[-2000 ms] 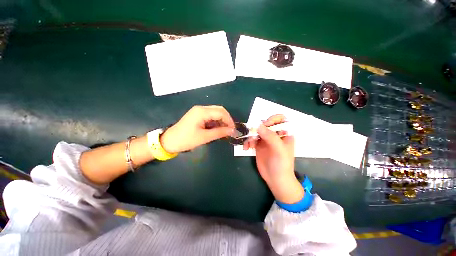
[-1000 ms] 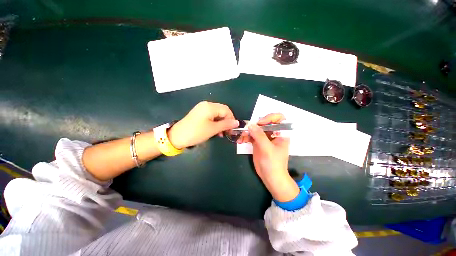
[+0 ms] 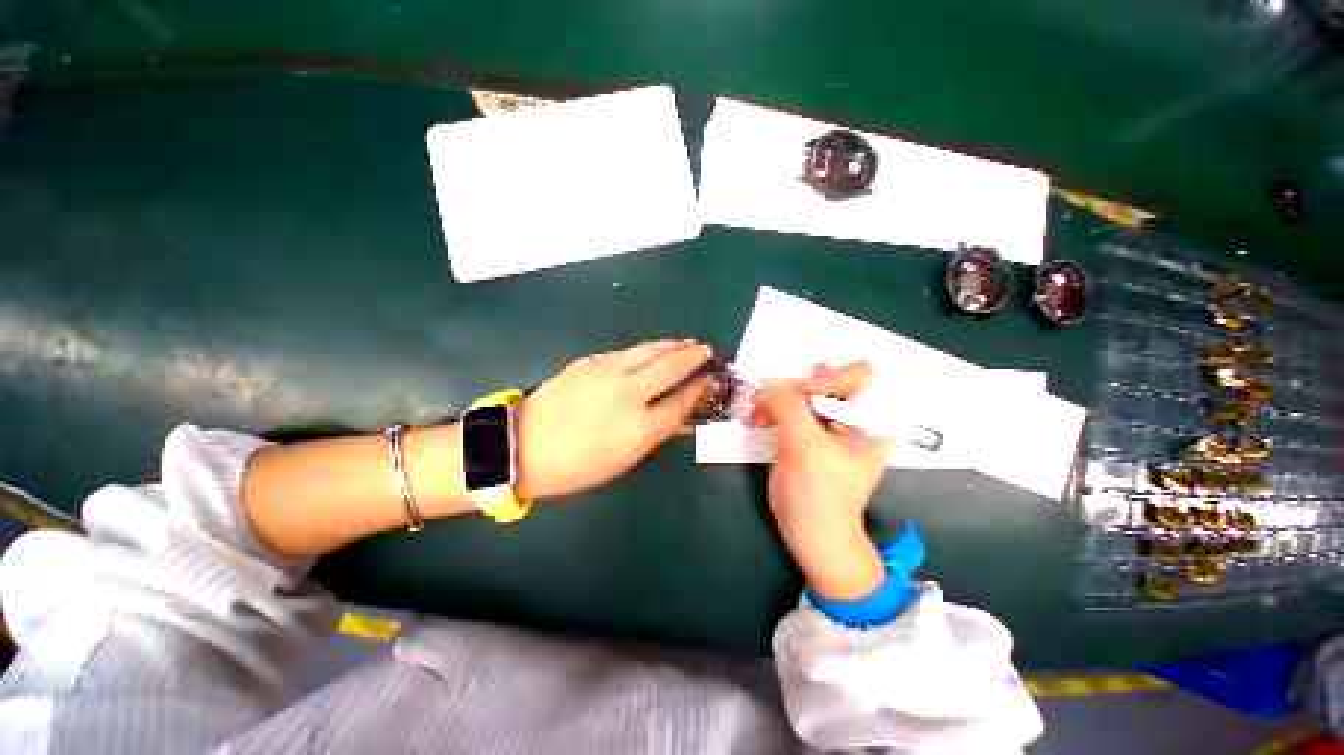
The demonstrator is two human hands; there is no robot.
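My left hand (image 3: 612, 418) holds a small dark round housing (image 3: 714, 395) at its fingertips, near the left end of the white sheets. My right hand (image 3: 821, 460) grips slim pale tweezers (image 3: 884, 423), with their back end pointing right over the sheets. The tweezer tip is at the housing; whether it holds a small piece is too small to tell. The white sheets (image 3: 884, 376) lie under and to the right of my right hand. My fingers hide part of the housing.
A white rounded card (image 3: 565, 185) lies at the upper left. Beside it is a long white sheet (image 3: 958, 192) with a dark housing (image 3: 840, 164) on it. Two more housings (image 3: 977, 280) stand to its lower right. A clear blister tray (image 3: 1113, 428) with gold parts lies at the right.
My left hand has turned flatter, so the watch face now shows. The tweezers' back end has swung down and to the right. My right hand has shifted slightly right.
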